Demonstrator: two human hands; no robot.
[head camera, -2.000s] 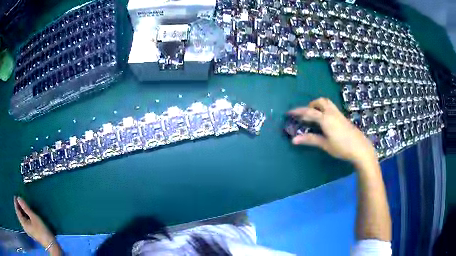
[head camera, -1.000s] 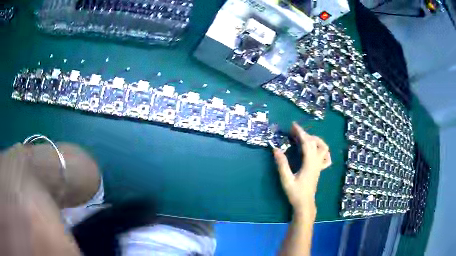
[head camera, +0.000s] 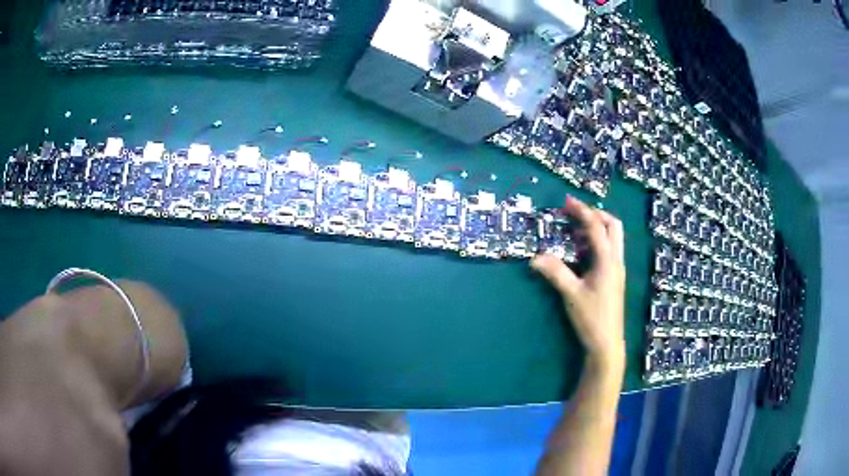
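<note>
A row of small silvery circuit boards (head camera: 289, 189) runs across the green mat, with thin reddish and dark wires and tiny white plugs behind it. My right hand (head camera: 596, 274) is at the row's right end. Its thumb and fingers are around the end board (head camera: 559, 232), thumb at the front edge and fingertips at the back, partly hiding it. My left hand or wrist (head camera: 112, 335), with a thin pale bracelet, is large, close and cut off at the lower left. Its fingers do not show.
A pale box (head camera: 410, 74) with a metal mechanism and crumpled clear plastic stands behind the row. Dense rows of boards (head camera: 712, 270) cover the right side. Clear trays (head camera: 186, 37) lie at the back left. The mat's front edge borders a blue floor.
The view has swung since the first frame. One board, set askew at the row's end before, now stands in line. My right hand came from the right to the end; my left arm rose close to the camera.
</note>
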